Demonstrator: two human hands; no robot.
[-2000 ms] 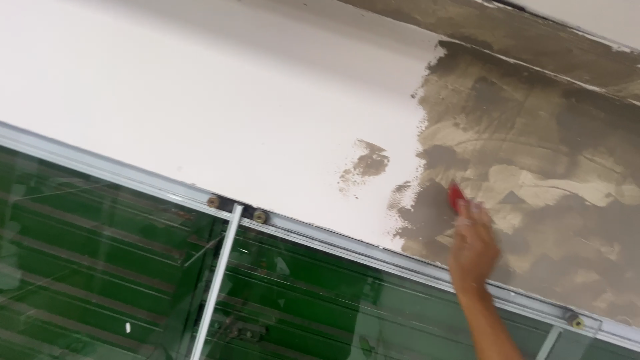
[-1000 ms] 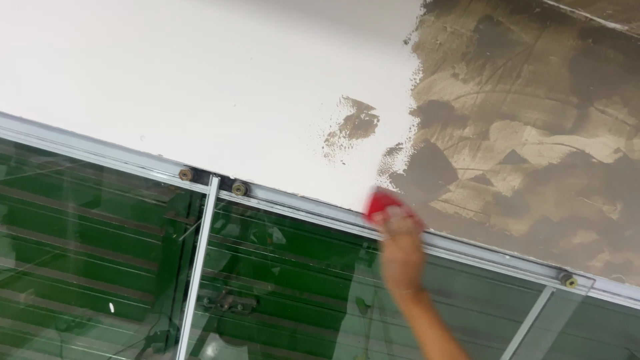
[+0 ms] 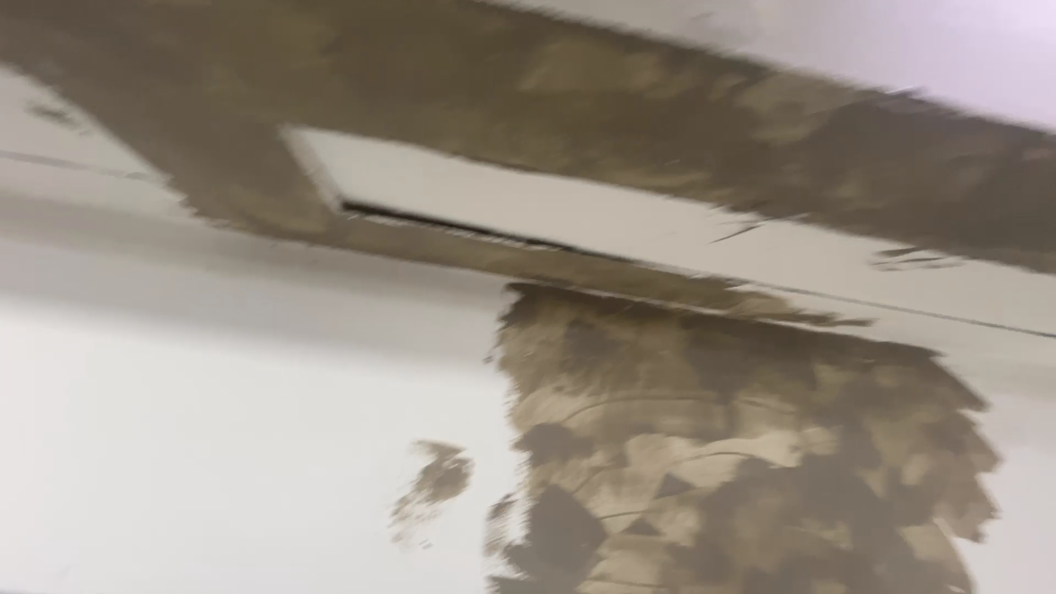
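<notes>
Neither my left hand nor my right hand shows in the head view now, and the red tool seen earlier is out of frame too. A broad patch of brown-grey plaster or filler [image 3: 742,445] covers the right part of the white wall [image 3: 206,437], mottled and streaked, with ragged edges. Left of it sits a small separate smear of the same material [image 3: 441,478]. Above, a wide band of brown coating [image 3: 577,91] runs diagonally across the overhead surface, joined at the left to a narrower strip along the wall's top.
A pale uncoated panel [image 3: 495,194] lies between the coated bands overhead, with a dark gap [image 3: 445,224] along its lower left edge. A thin seam continues to the right. White surface [image 3: 949,41] shows at the upper right. The picture is somewhat blurred.
The view has swung up to the overhead surface. The hand with the red tool, at the patch's lower left edge a second ago, and the glass panels have left the frame.
</notes>
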